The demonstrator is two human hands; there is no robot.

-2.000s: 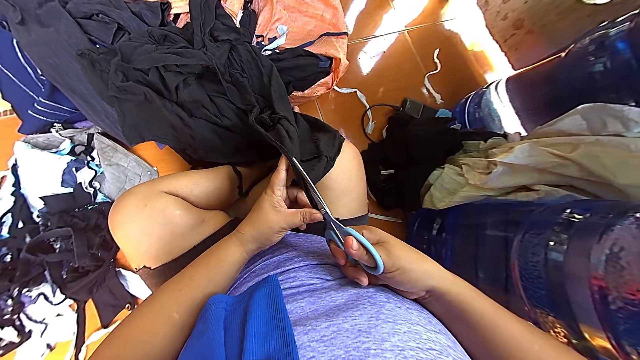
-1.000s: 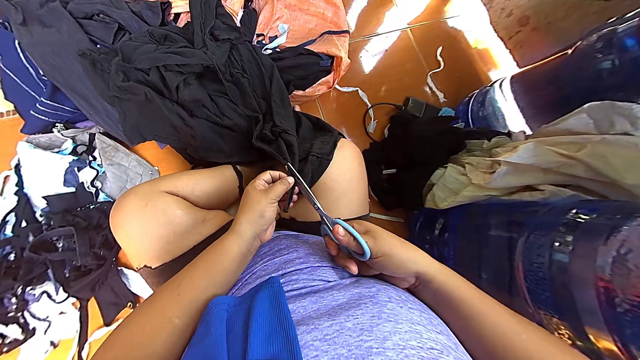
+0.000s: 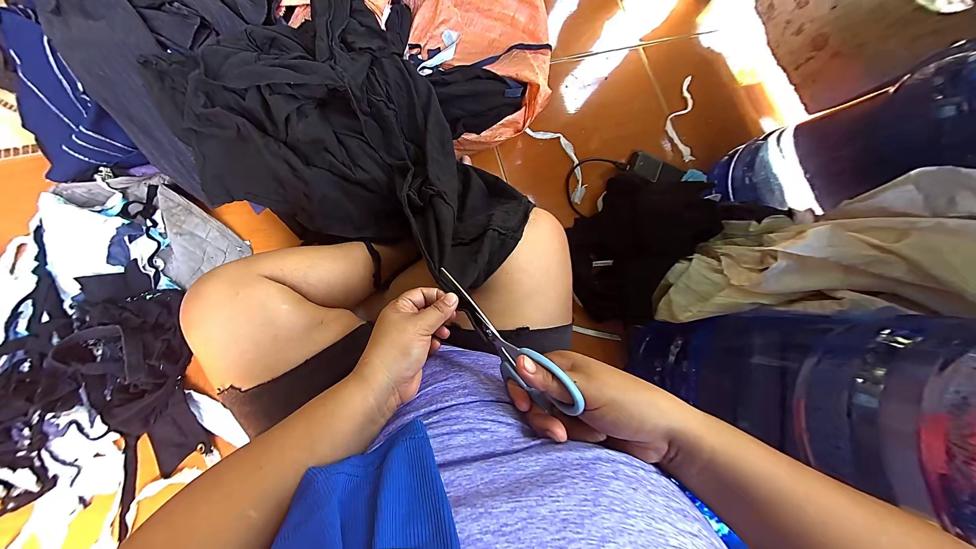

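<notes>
A large black cloth garment (image 3: 320,130) lies bunched over my legs, with a narrow end reaching down toward my hands. My left hand (image 3: 412,332) pinches the edge of that end between thumb and forefinger. In my right hand (image 3: 579,404) is a pair of scissors (image 3: 496,343) with blue-grey handles, my thumb through one loop. The blades point up and left and lie at the cloth's edge, just right of my left fingertips. How much cloth is between the blades cannot be told.
Cloth scraps (image 3: 114,366) are heaped at the left. An orange sack (image 3: 488,38) stands beyond the garment. White strips (image 3: 679,122) lie on the tiled floor. At the right are dark blue containers (image 3: 762,404), beige cloth (image 3: 831,259), black cloth (image 3: 648,244) and a small black box with a cable (image 3: 652,168).
My left hand, higher along the cloth two seconds ago, has moved down and toward me. The scissors have shifted slightly.
</notes>
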